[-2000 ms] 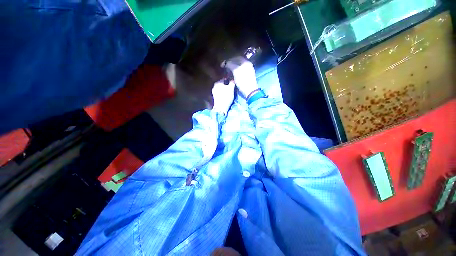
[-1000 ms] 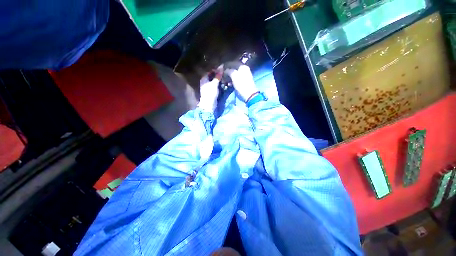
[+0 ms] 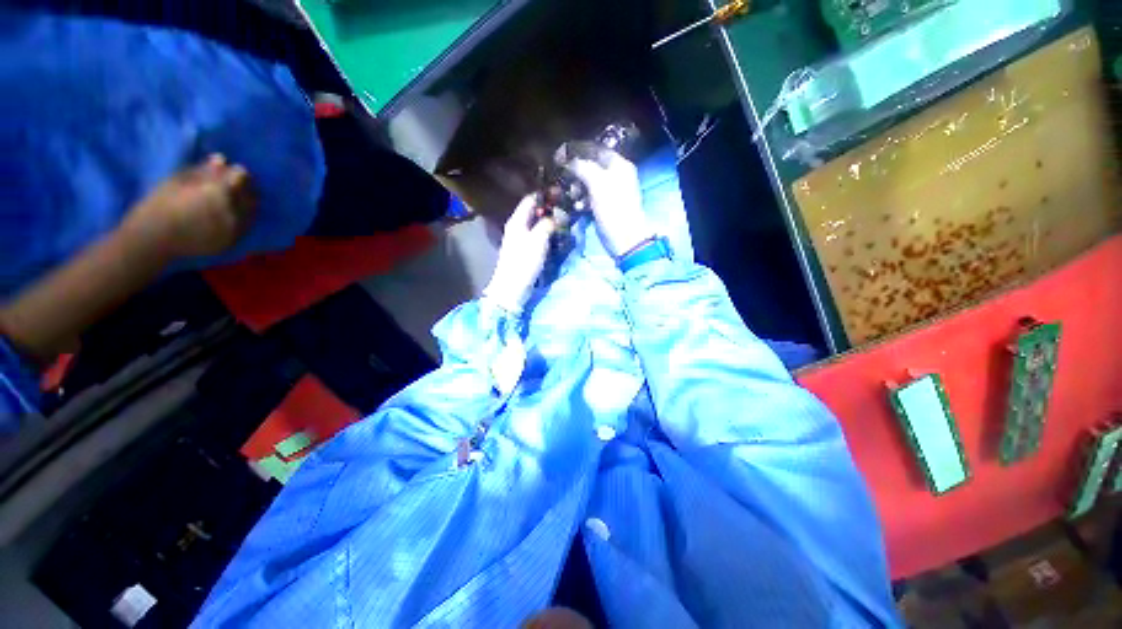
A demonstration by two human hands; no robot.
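My left hand (image 3: 524,252) is over my lap, its fingers closed around part of a small dark item (image 3: 560,197) with a red-orange spot. My right hand (image 3: 612,197) is just to its right, with a blue-green band at the wrist, and its fingers are on the upper part of the same dark item. Both hands look white in the glare, and the fingers and the item's outline are blurred. What the item is cannot be told.
At right, a red mat (image 3: 861,473) bears circuit board strips (image 3: 1031,393), one with a pale green top (image 3: 931,433). Above it lies a tan sheet (image 3: 960,135) with orange-brown specks and a pale green pack (image 3: 929,68). At left, another person's bare hand (image 3: 197,211) shows.
My hands have stayed over the lap, and more of the dark item shows between them. The other person's arm and hand have come into view at left, over part of the red surface there.
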